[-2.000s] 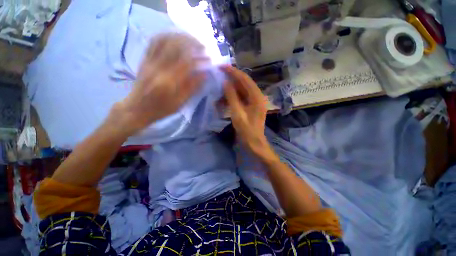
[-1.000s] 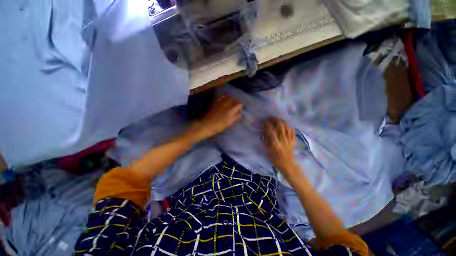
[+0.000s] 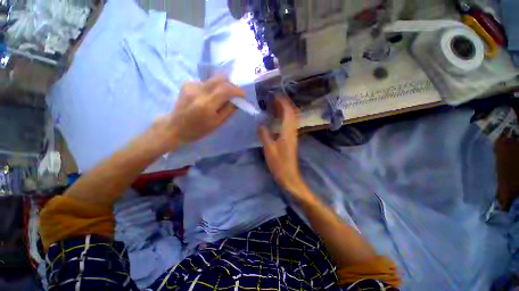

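Observation:
A light blue garment panel (image 3: 108,96) lies spread on the table left of the cream-grey sewing machine (image 3: 318,40). My left hand (image 3: 202,108) is over the panel and pinches a fabric edge (image 3: 246,105) between thumb and fingers. My right hand (image 3: 281,139) is at the machine's front left edge, close to the other end of that edge, fingers apart and blurred. Whether its fingertips touch the cloth I cannot tell. The needle area is washed out by the bright lamp light.
A white tape roll (image 3: 462,49) lies on a plastic bag (image 3: 438,68) at the right, beside orange-yellow and red handles (image 3: 482,28). A pale scale (image 3: 392,94) runs along the table edge. Blue cloth (image 3: 410,199) hangs below it. White scraps (image 3: 48,23) are piled upper left.
The view has swung back left. Both hands have left the cloth in the lap and moved up to the machine's left front. The left hand now pinches a fabric edge.

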